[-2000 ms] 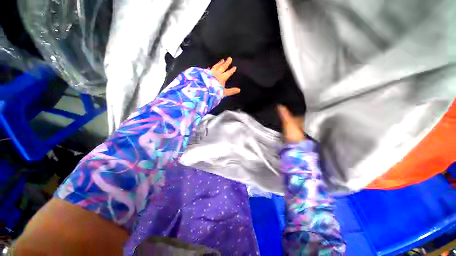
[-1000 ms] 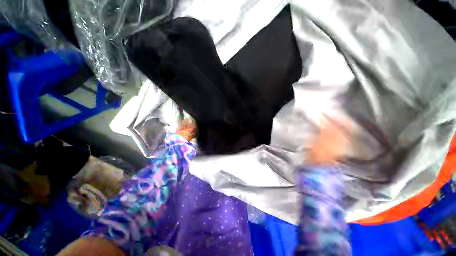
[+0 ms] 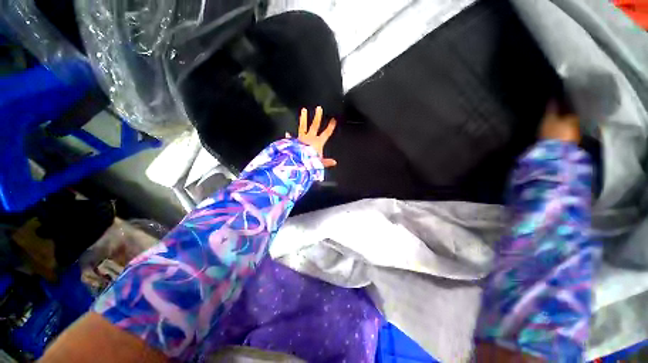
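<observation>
Black padded panels (image 3: 426, 135) lie inside a crumpled silver-grey fabric bundle (image 3: 398, 241) in front of me. The left one (image 3: 273, 64) has a rounded end and a faint olive mark. My left hand (image 3: 316, 135) rests on the black pieces with its fingers spread, holding nothing. My right hand (image 3: 560, 126) is blurred at the right side of the black pieces, by the edge of the silver-grey fabric. Its fingertips are unclear against the dark material, and I cannot tell whether it grips anything.
A crinkled clear plastic bag (image 3: 131, 71) is at the upper left. A blue stool frame (image 3: 42, 177) stands at the left edge. Orange fabric (image 3: 632, 10) shows at the top right corner. Something blue (image 3: 405, 344) shows below the bundle.
The silver-grey fabric is opened wider to the right and more black shows. My left hand has moved from the bundle's left edge onto the black pieces. My right hand has moved up and right.
</observation>
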